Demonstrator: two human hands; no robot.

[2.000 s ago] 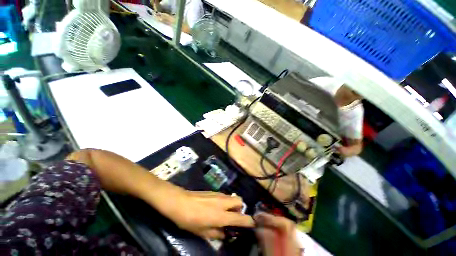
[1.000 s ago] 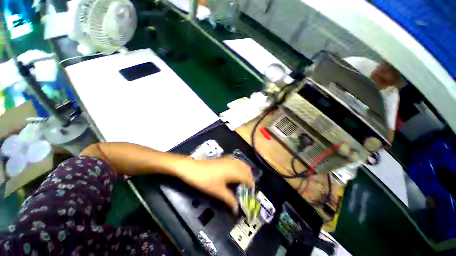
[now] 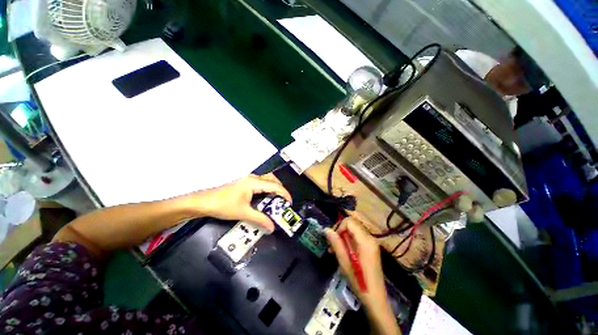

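My left hand (image 3: 248, 199) holds a small unit (image 3: 282, 214) with a white and black body and a yellow part, just above the black test panel (image 3: 216, 285). My right hand (image 3: 362, 256) holds a red pen-like tool (image 3: 353, 259); its tip is not clear. A green circuit board (image 3: 314, 237) lies on the panel between my hands. A cream socket strip (image 3: 240, 243) is just below my left hand, and a second socket strip (image 3: 326, 313) is near the lower edge, with a white piece at its upper end.
A bench instrument (image 3: 429, 141) with black and red leads stands on a wooden board (image 3: 320, 176). A glass bulb (image 3: 365, 81), pale blocks (image 3: 319, 139) and a short red piece (image 3: 347, 173) are near it. A phone (image 3: 145, 78) lies on a white sheet (image 3: 151, 144). A person (image 3: 508, 78) is behind.
My left hand has moved from the nearer socket strip to beside the far strip, with the unit in its fingers. My right hand, out of sight one second ago, is back in view with the red tool.
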